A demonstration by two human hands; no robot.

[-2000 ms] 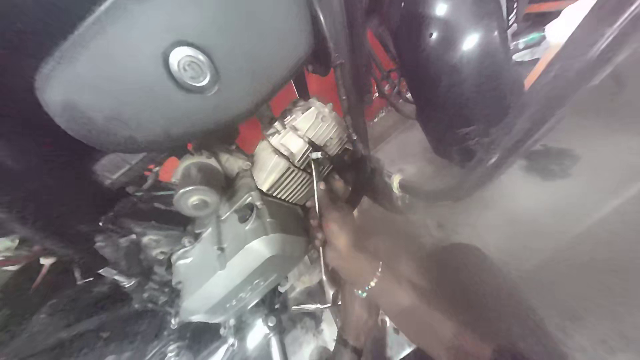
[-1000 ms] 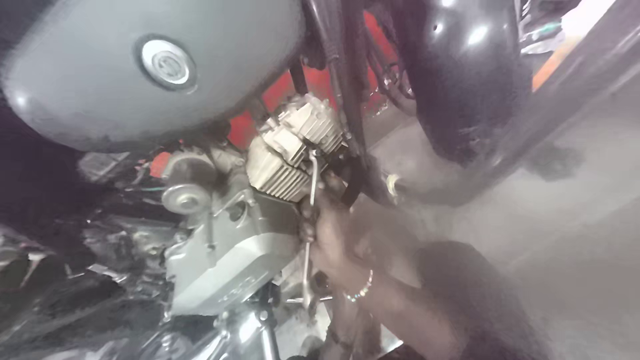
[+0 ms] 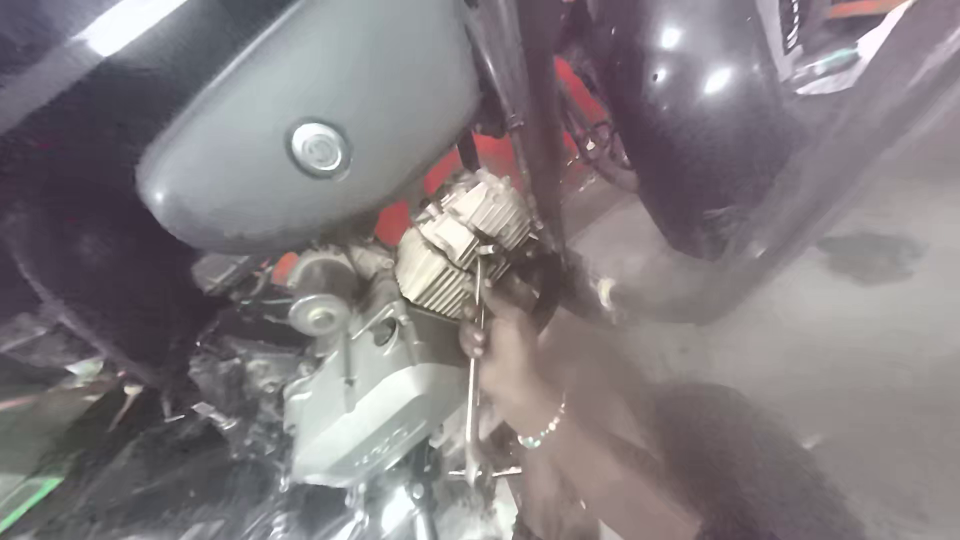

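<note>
A long metal wrench (image 3: 472,405) stands nearly upright in the picture, its upper end at the finned cylinder (image 3: 439,277) of a motorcycle engine, near the joint with the cylinder head (image 3: 491,210). My right hand (image 3: 506,337), with a beaded bracelet (image 3: 544,429) at the wrist, has its fingers closed around the wrench's upper half. A second forearm (image 3: 547,491), seemingly my left, rises from the bottom edge behind the right one; its hand is hidden. Left of the wrench's shaft is the grey engine side cover (image 3: 375,420).
Above the engine is a large grey body panel (image 3: 247,172) with a round emblem. Dark frame tubes (image 3: 540,135) run down beside the cylinder head. A glossy black curved part (image 3: 697,135) fills the upper right, over the grey floor (image 3: 847,337). A metal bar crosses near the wrench's lower end.
The wrench's lower end has swung slightly left since the earliest frame, with my right hand still around it. The view has shifted a little.
</note>
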